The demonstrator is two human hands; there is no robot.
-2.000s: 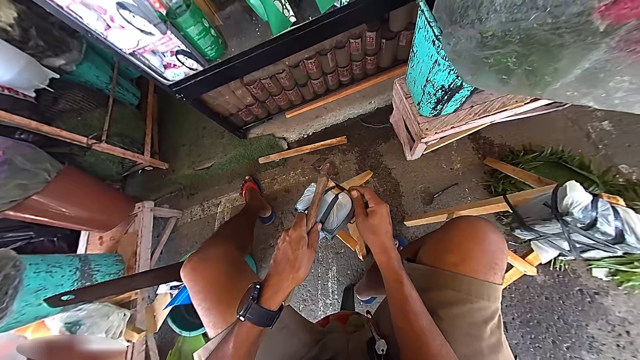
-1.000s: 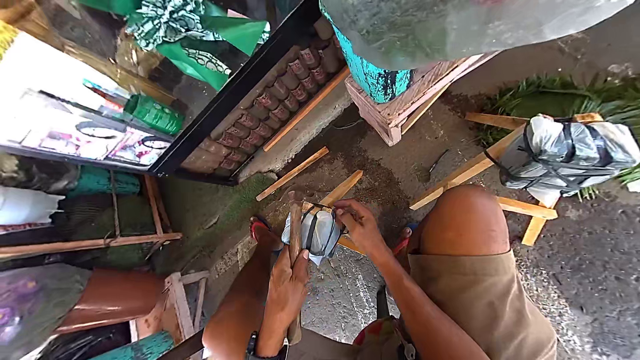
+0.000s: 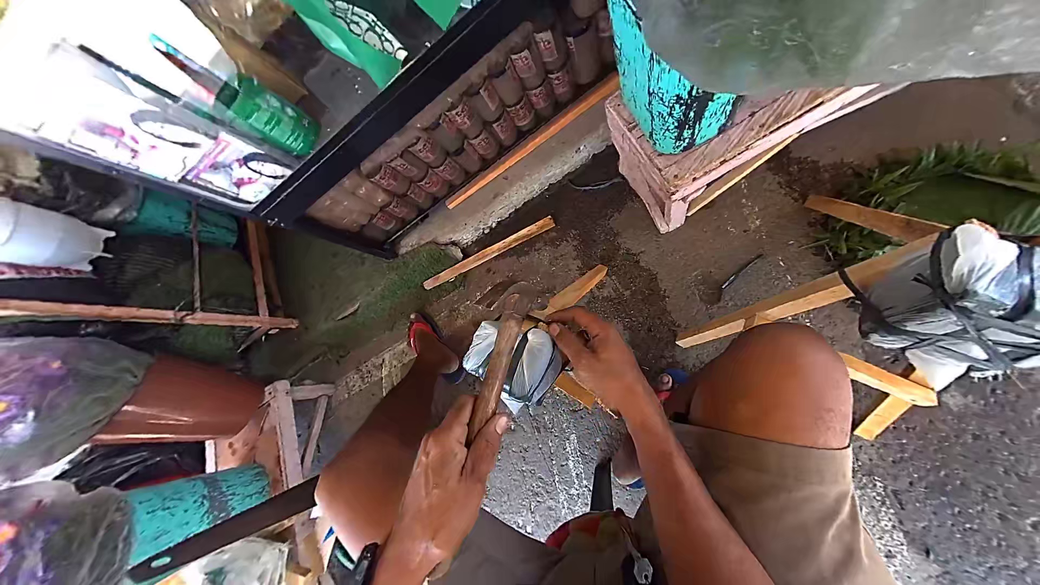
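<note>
My left hand (image 3: 447, 479) is closed around the wooden handle of a hammer (image 3: 497, 370). The hammer's head lies over the far edge of a small plastic-wrapped bundle (image 3: 532, 366) bound with black strips, between my knees. My right hand (image 3: 597, 357) pinches something small and dark at the bundle's upper right edge, too small to name. A wooden slat (image 3: 578, 290) sticks out beyond the bundle, and another piece of wood shows below my right fingers. A long dark flat blade (image 3: 236, 524) lies beside my left knee.
A larger wrapped bundle (image 3: 967, 301) on wooden legs stands at right, near green fronds (image 3: 959, 191). A turquoise container (image 3: 662, 89) rests on a pink wooden crate (image 3: 650, 175) ahead. A loose slat (image 3: 489, 253) lies on the ground. Plastic-covered pots (image 3: 183, 398) stand at left.
The hammer has shifted slightly against the bundle, while my right hand has stayed at its upper right edge. The view has turned and shifted since the oldest frame.
</note>
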